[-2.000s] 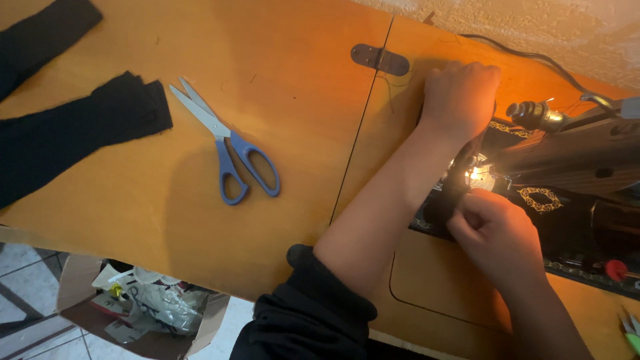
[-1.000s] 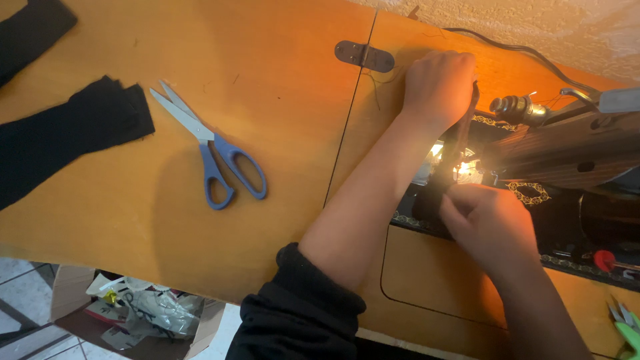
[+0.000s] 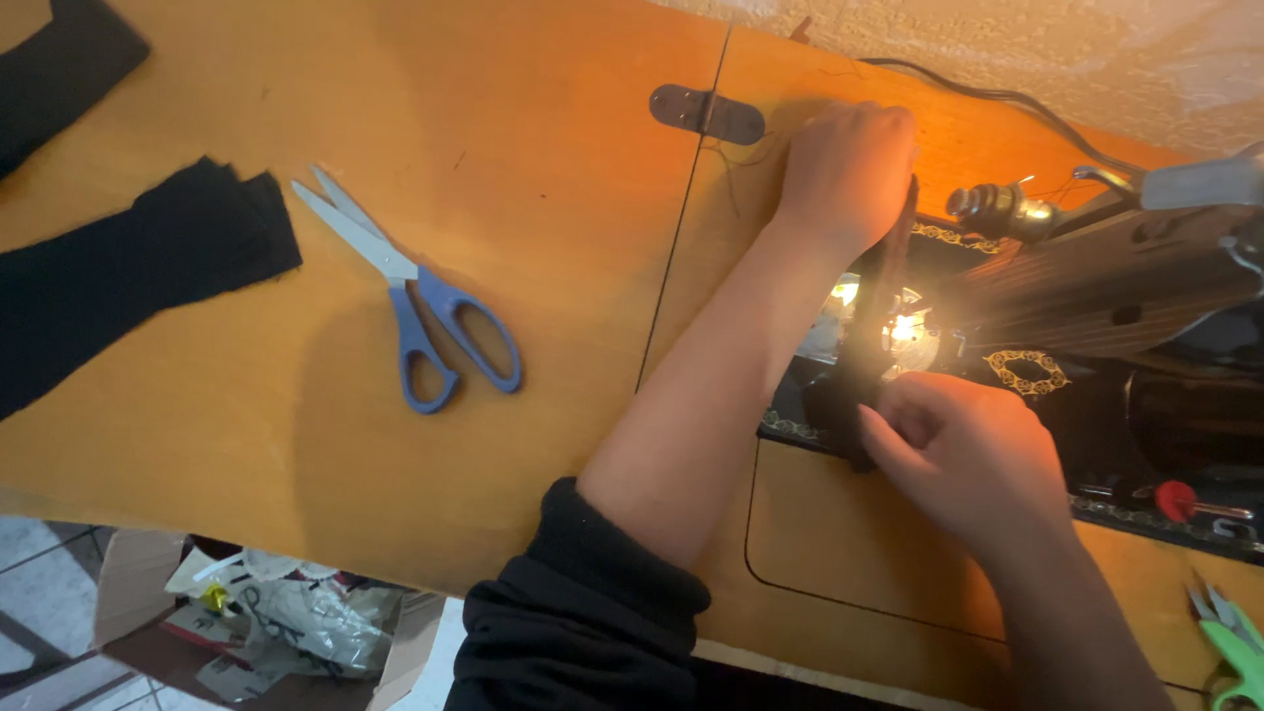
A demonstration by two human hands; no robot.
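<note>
A strip of black fabric [image 3: 869,326] runs across the bed of a black sewing machine [image 3: 1116,296] with gold ornament. My left hand [image 3: 854,173] is closed at the strip's far end, behind the lit needle area. Nearer me, my right hand [image 3: 963,454] pinches the strip's near end between thumb and fingers. The needle and presser foot are lost in the lamp's glare. Blue-handled scissors [image 3: 410,286] lie partly spread on the wooden table [image 3: 553,247]. Folded black fabric pieces [image 3: 148,257] lie to their left.
Another black fabric piece [image 3: 69,79] lies at the upper left. Green-handled snips [image 3: 1229,632] rest at the lower right edge. A cable [image 3: 997,96] runs along the wall. Below the table edge stands a cardboard box [image 3: 138,583] with plastic wrappings. A metal hinge [image 3: 706,114] joins the table panels.
The view has shifted slightly. Both hands stay at the two ends of the black strip, which shows more plainly between them than two seconds ago.
</note>
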